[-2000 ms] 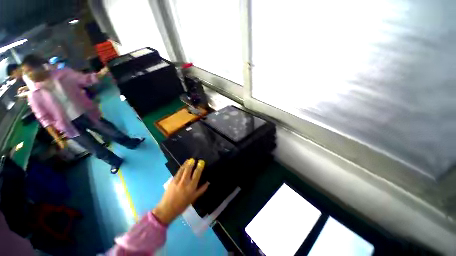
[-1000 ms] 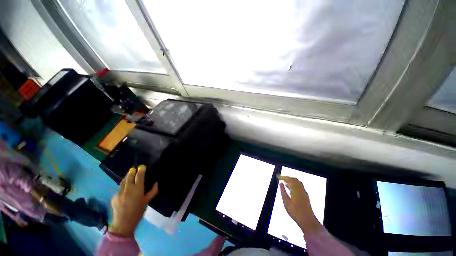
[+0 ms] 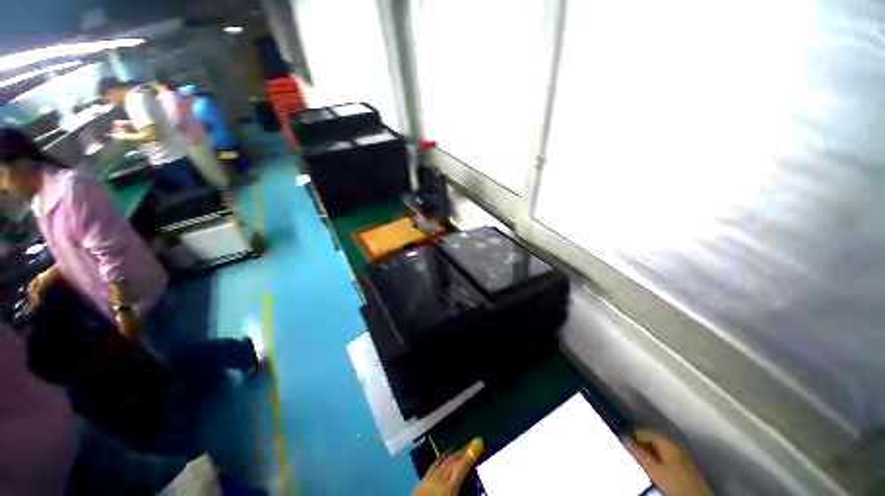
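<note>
A tablet point(image 3: 563, 455) with a glowing white screen lies at the bottom of the view, cut off by the lower edge. My left hand point(image 3: 449, 471), with a yellow finger cot, is at its left edge. My right hand point(image 3: 668, 463) is at its right edge. Both hands are partly out of the picture, and whether they grip the tablet cannot be told. Just beyond is a thick black tray stack point(image 3: 475, 334) with two dark tablets side by side on top.
An orange-brown frame point(image 3: 390, 237) and another black tray stack point(image 3: 357, 174) stand farther along the green bench. White paper point(image 3: 380, 397) juts over the aisle edge. Windows line the right. A person in pink point(image 3: 97, 232) is in the aisle at left, with others behind.
The view has swung back left along the bench. My left hand has left the stack's side for the tablet's left edge. My right hand has moved off the screen to a tablet's right edge.
</note>
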